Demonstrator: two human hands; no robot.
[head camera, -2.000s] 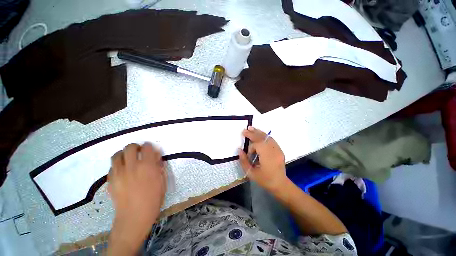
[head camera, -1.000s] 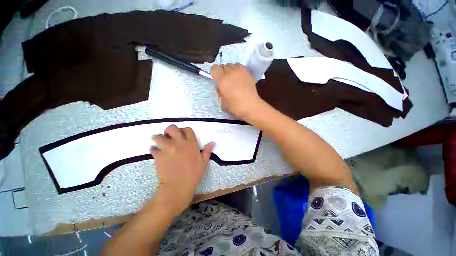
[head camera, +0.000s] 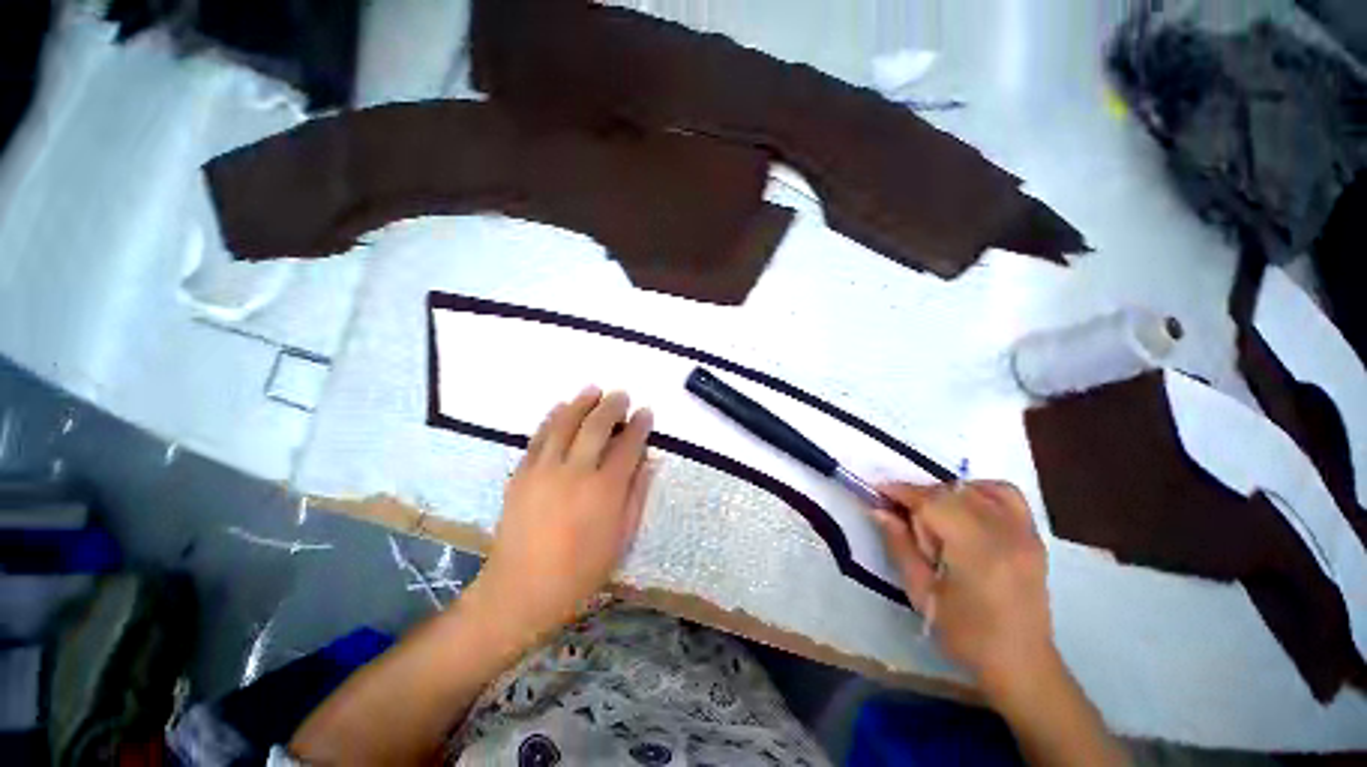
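Observation:
The white pattern template (head camera: 517, 367) lies on a brown cut panel (head camera: 682, 349) that shows as a narrow dark border around it. My left hand (head camera: 577, 487) rests flat on the lower edge of the template, left of its middle. My right hand (head camera: 960, 562) is at the template's right end, closed around the metal shaft of the small mallet; the mallet's head is hidden by the hand. The mallet's black grip (head camera: 765, 424) lies over the template, pointing to the upper left. A thin pen shows at my right fingers.
Stacked brown panels (head camera: 495, 173) lie beyond the template. A white thread cone (head camera: 1094, 352) lies to the right, beside second brown panels (head camera: 1124, 465) with white templates (head camera: 1244, 450). A dark crumpled heap (head camera: 1244, 113) is at the upper right. The brown table edge (head camera: 720, 611) runs near me.
My right hand has taken the mallet from beside the cone to the template's right end. The view has turned, so the template now slopes down to the right. My left hand stays on it.

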